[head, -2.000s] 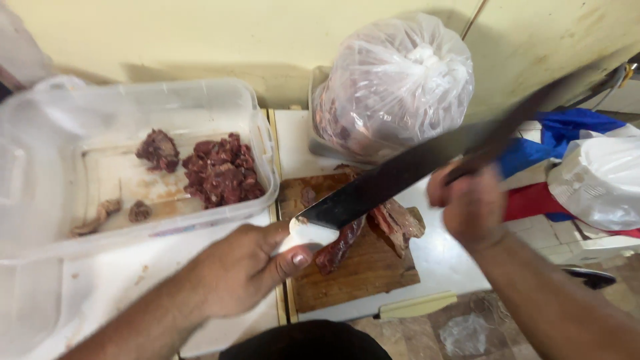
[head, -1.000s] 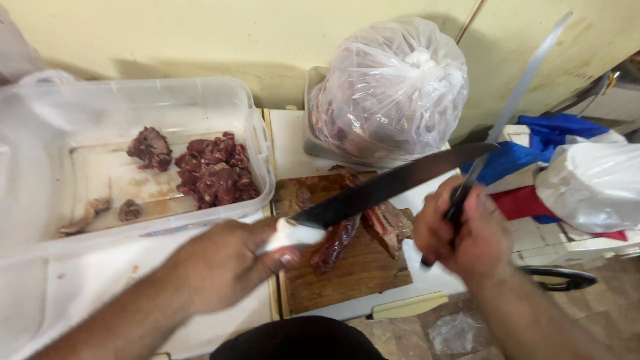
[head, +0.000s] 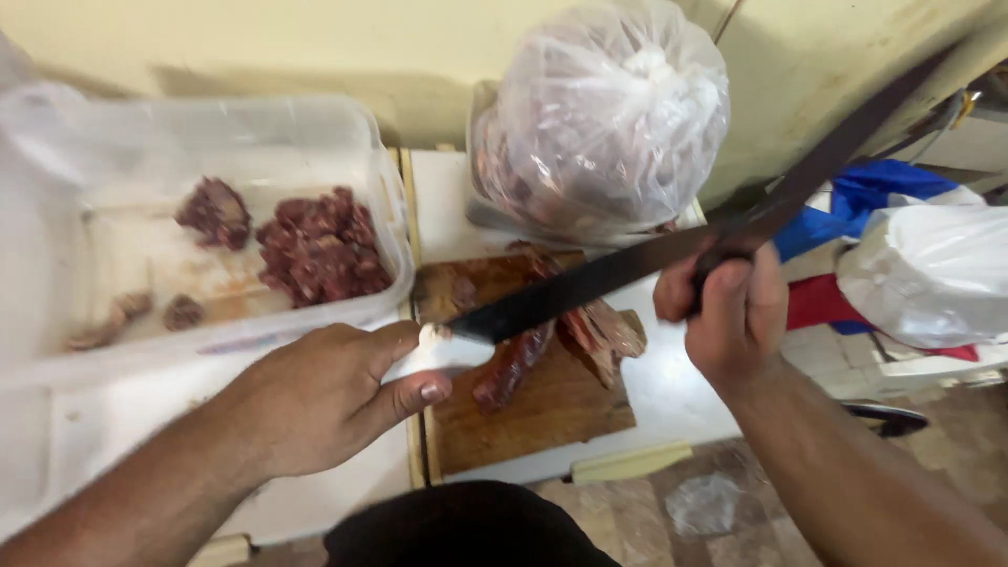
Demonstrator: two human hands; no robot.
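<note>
My left hand [head: 331, 394] grips the white handle of a long dark-bladed knife [head: 583, 283], whose blade slants up to the right over the cutting board. In my right hand [head: 728, 307] is the dark handle of a second long blade [head: 850, 142], blurred, perhaps a knife or a flat sharpening tool; it points to the upper right. The two blades cross or meet just above my right fist. Beneath them, a wooden cutting board [head: 535, 429] bears a long strip of dark red meat [head: 512, 370] and a paler, fatty piece of meat [head: 602, 335].
Left, a clear plastic tub [head: 236, 126] holds a pile of cut meat [head: 323, 248] and several smaller pieces. Behind the board, a knotted plastic bag of meat [head: 606, 134] sits in a container by the wall. Blue cloth [head: 890, 189] and a white plastic bag [head: 929, 268] are at right.
The blade in my right hand, upright and light-looking one second ago, now leans farther right and looks dark. My left hand keeps its hold on the knife over the board.
</note>
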